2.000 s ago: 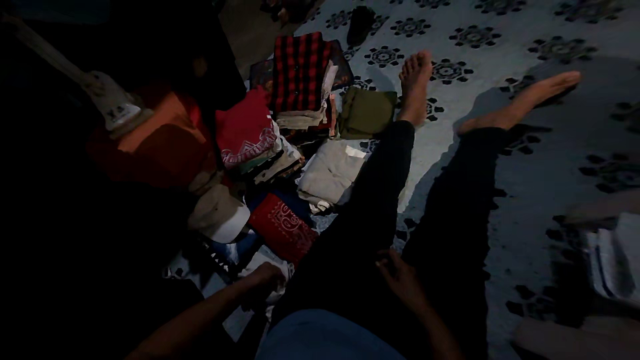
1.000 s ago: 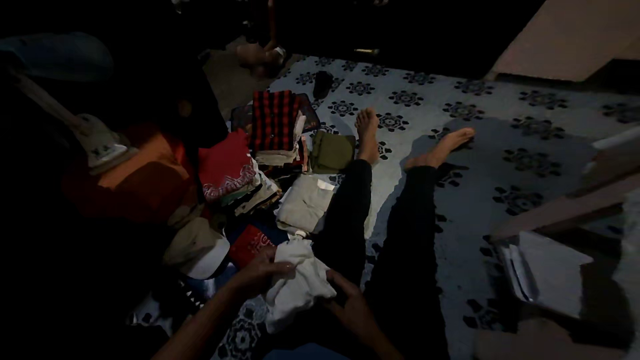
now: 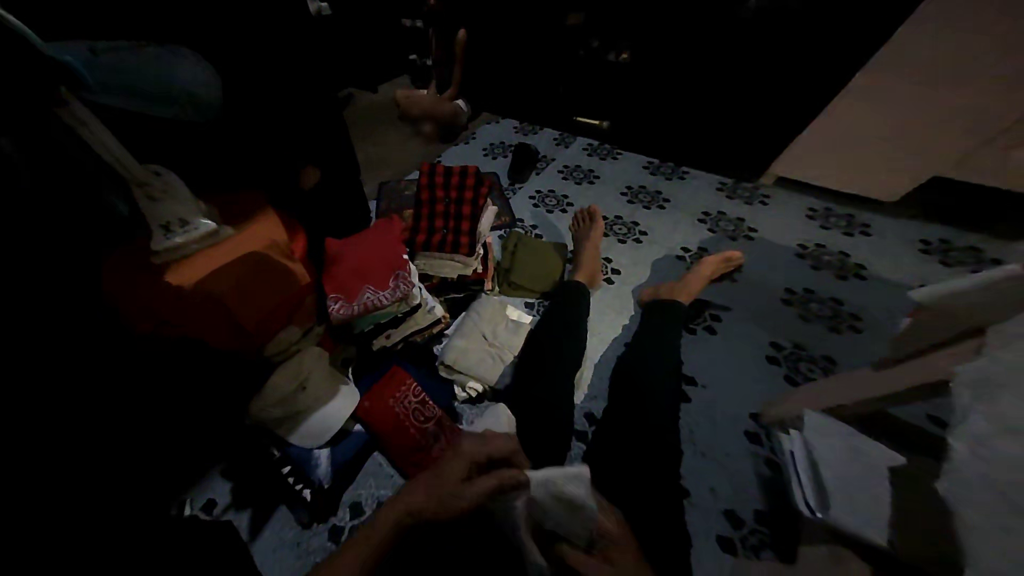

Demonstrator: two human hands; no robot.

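Note:
A white cloth point(image 3: 560, 500) is between my hands, low over my lap. My left hand point(image 3: 472, 472) grips its left side, fingers bent over it. My right hand point(image 3: 604, 544) holds the lower right part, partly hidden and dim. Just beyond my left hand lies a folded red patterned cloth point(image 3: 408, 416). Past it are a folded light grey garment point(image 3: 484, 340) beside my leg, a folded olive green cloth point(image 3: 532, 264), a stack topped by a red-and-black checked cloth point(image 3: 450, 208), and another stack under a red cloth with a white print point(image 3: 366, 268).
A tan and white cap point(image 3: 308, 396) lies left of the red cloth, with orange fabric point(image 3: 248, 256) behind. My legs stretch over the patterned floor point(image 3: 640, 200). Papers point(image 3: 848, 472) sit at the right by a pinkish bar. Another person's hand point(image 3: 432, 108) shows at the far end.
Two seconds ago my hands were apart; one second ago both held the white cloth, spread out. Now it is lower and nearer to me, looking more bunched or folded.

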